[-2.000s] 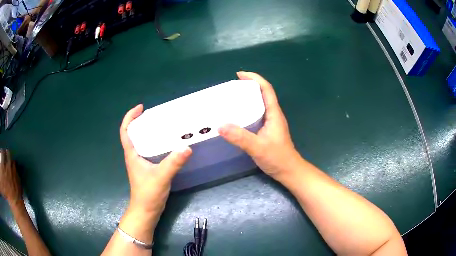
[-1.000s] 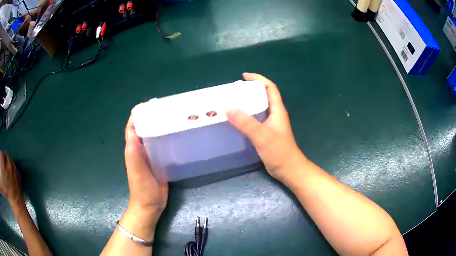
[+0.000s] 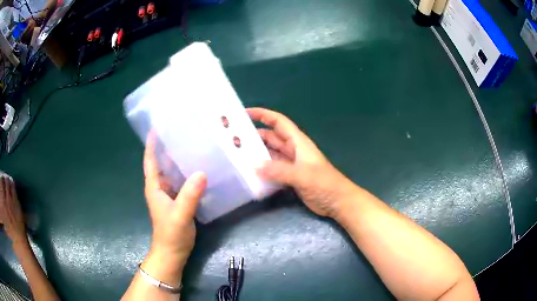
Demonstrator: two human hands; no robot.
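Observation:
The white housing [image 3: 226, 100] sits against the translucent body [image 3: 176, 126], both tilted and blurred by motion above the green mat. Two small dark-reddish ovals [image 3: 231, 131] show on the housing. My left hand [image 3: 172, 203] grips the translucent body at its lower left, thumb on its near face. My right hand [image 3: 294, 161] holds the lower right end of the white housing with thumb and fingers. The far undersides of both parts are hidden.
A black power cord [image 3: 233, 276] lies near me. A black terminal unit [image 3: 118, 29] with red connectors stands top left. Blue and white boxes [image 3: 480, 50] and cream posts [image 3: 431, 10] stand top right. Another person's hand [image 3: 10, 203] is at the left edge.
The white housing and translucent body have turned together, from lying nearly across the view to steeply slanted, their upper end now farther from me. My hands have shifted their hold.

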